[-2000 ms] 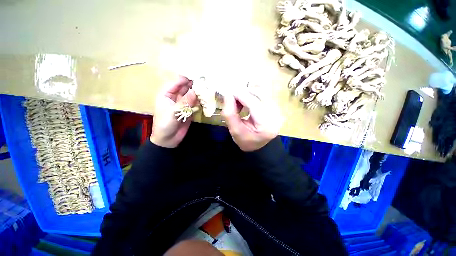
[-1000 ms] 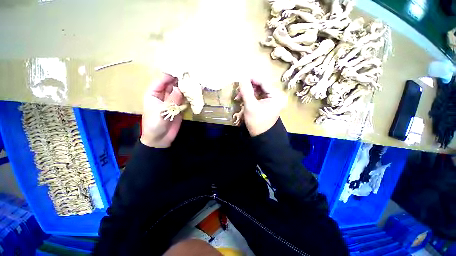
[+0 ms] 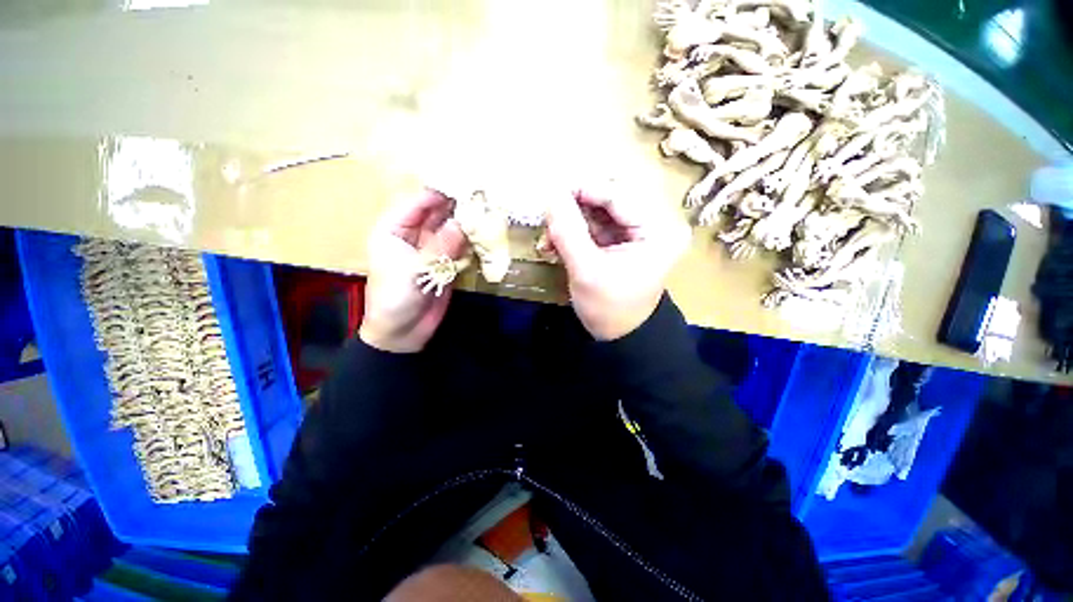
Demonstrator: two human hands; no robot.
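My left hand [image 3: 406, 273] holds a tan toy arm [image 3: 486, 238] near the bench edge, with small spread toy fingers sticking out below my thumb. My right hand [image 3: 618, 261] is to its right, thumb and fingertips together beside a small tan bit; glare hides what exactly it grips. A loose heap of tan toy arms [image 3: 791, 153] lies on the bench at the right. A blue tote [image 3: 253, 353] at the lower left holds tan parts in close rows.
A black phone [image 3: 979, 282] lies on the bench [image 3: 294, 218] right of the heap, with black parts at the far right edge. A thin stick [image 3: 308, 162] lies left of my hands. A second blue tote [image 3: 938, 470] holds white film and black pieces. Green belt [image 3: 941, 26] beyond.
From two seconds ago to one second ago my right hand moved away from the left with a small tan piece; now it is slightly closer again. My left hand still holds the tan arm.
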